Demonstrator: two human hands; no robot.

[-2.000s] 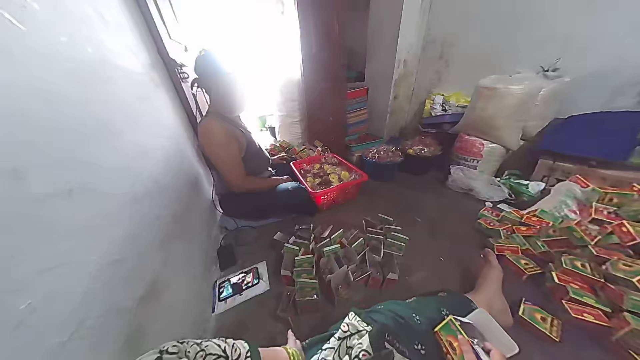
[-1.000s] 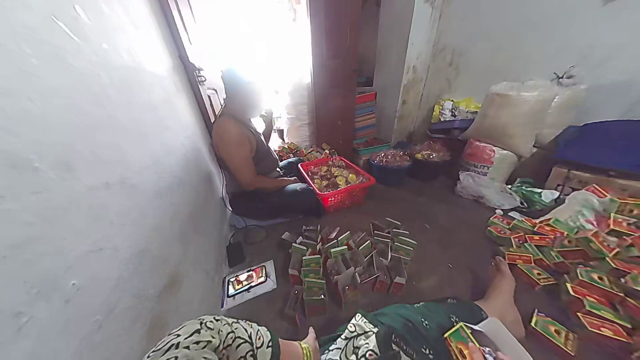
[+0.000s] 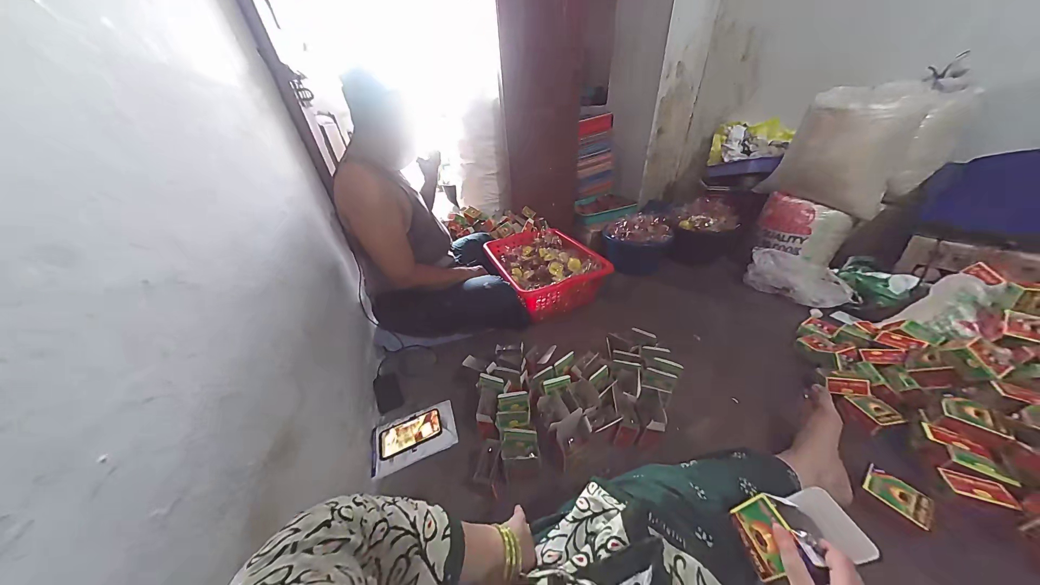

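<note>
My right hand (image 3: 816, 562) is at the bottom right, its fingers on a red, green and yellow printed cardboard box (image 3: 757, 536). A grey-white panel (image 3: 841, 524) extends beyond the fingers; whether it belongs to the box cannot be told. Something small and shiny shows between the fingers. My left hand (image 3: 522, 536), with yellow bangles at its wrist, lies at the bottom centre, largely hidden by patterned cloth. Ahead of it on the floor stand many small cardboard boxes (image 3: 569, 398) with raised flaps. More printed boxes (image 3: 926, 357) lie heaped at the right.
A person (image 3: 390, 219) sits by the bright doorway beside a red plastic basket (image 3: 561, 302) of wrapped items. A lit phone (image 3: 410, 435) lies near the left wall. Blue tubs (image 3: 638, 252), stuffed sacks (image 3: 841, 146) and plastic bags (image 3: 796, 280) stand farther back. My bare foot (image 3: 816, 455) borders the box heap.
The other person's hand has risen from the lap towards the face. My right hand stays at the printed box. The view has swung slightly.
</note>
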